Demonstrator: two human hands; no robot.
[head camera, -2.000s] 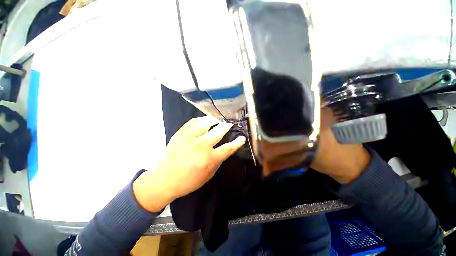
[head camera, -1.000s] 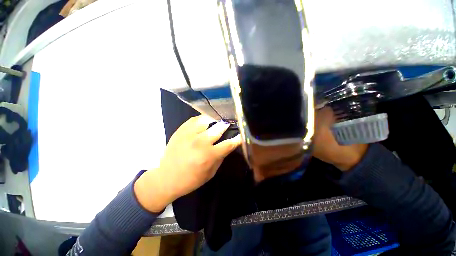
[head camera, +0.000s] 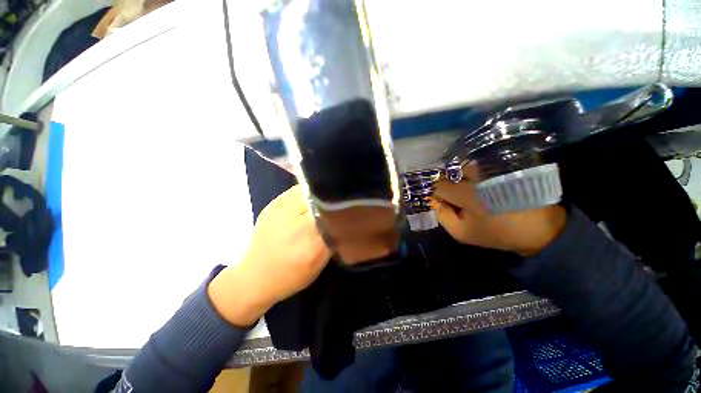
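Black fabric (head camera: 430, 265) lies under both hands and hangs over the table's front edge. My left hand (head camera: 280, 249) rests on it; its fingertips are hidden behind the chrome guard (head camera: 346, 146). My right hand (head camera: 492, 219) is on the fabric right of the guard, below the tension dial (head camera: 521, 188), fingers bent beside a small ribbed metal piece (head camera: 420, 192). Whether it grips anything cannot be told. The needle and presser foot are hidden behind the guard.
The white sewing machine head (head camera: 523, 46) crosses the top. A ruler strip (head camera: 461, 315) runs along the table's front edge. A blue basket (head camera: 565, 364) is low right. Dark scraps (head camera: 27, 222) lie at far left, beyond the blue strip (head camera: 56, 207).
The chrome guard appears further left, now hiding my left fingertips and uncovering my right fingers and the ribbed metal piece. My left hand has barely moved.
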